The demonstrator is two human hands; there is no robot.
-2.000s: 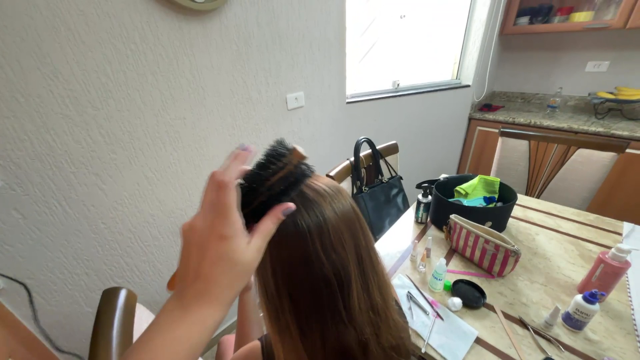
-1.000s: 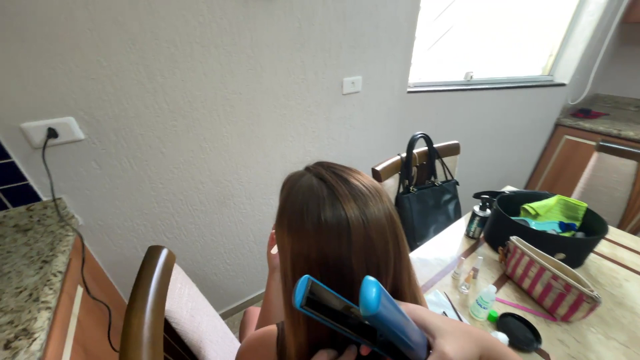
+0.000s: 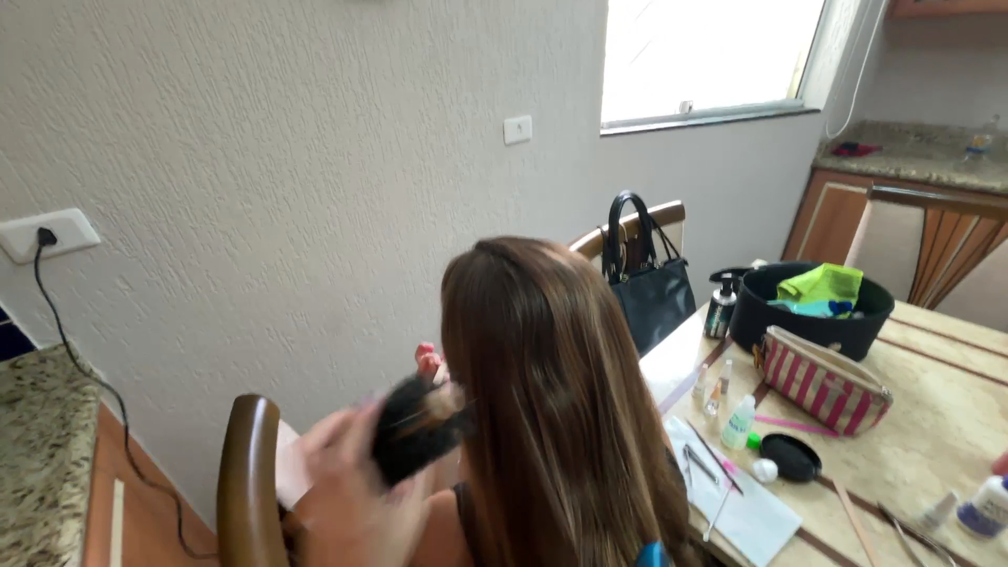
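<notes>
A seated person with long straight brown hair (image 3: 551, 378) faces away from me. My left hand (image 3: 354, 472), blurred by motion, grips a hairbrush with black bristles (image 3: 417, 429) at the left side of the hair, low near the person's shoulder. At the bottom edge, against the hair's right lower part, a small piece of the blue hair straightener (image 3: 652, 554) shows. My right hand is out of the frame. Part of the seated person's hand (image 3: 428, 361) appears beyond the brush.
A wooden chair back (image 3: 248, 472) stands at left, near a granite counter (image 3: 39, 441) and a plugged-in black cord (image 3: 118, 394). At right, a marble table (image 3: 937, 394) holds a round black case (image 3: 811, 315), a striped pouch (image 3: 827, 382) and small bottles. A black handbag (image 3: 654, 303) hangs on a chair.
The brush, at the crown two seconds ago and out of view one second ago, is now low at the hair's left side. The blue straightener has moved down, mostly out of view.
</notes>
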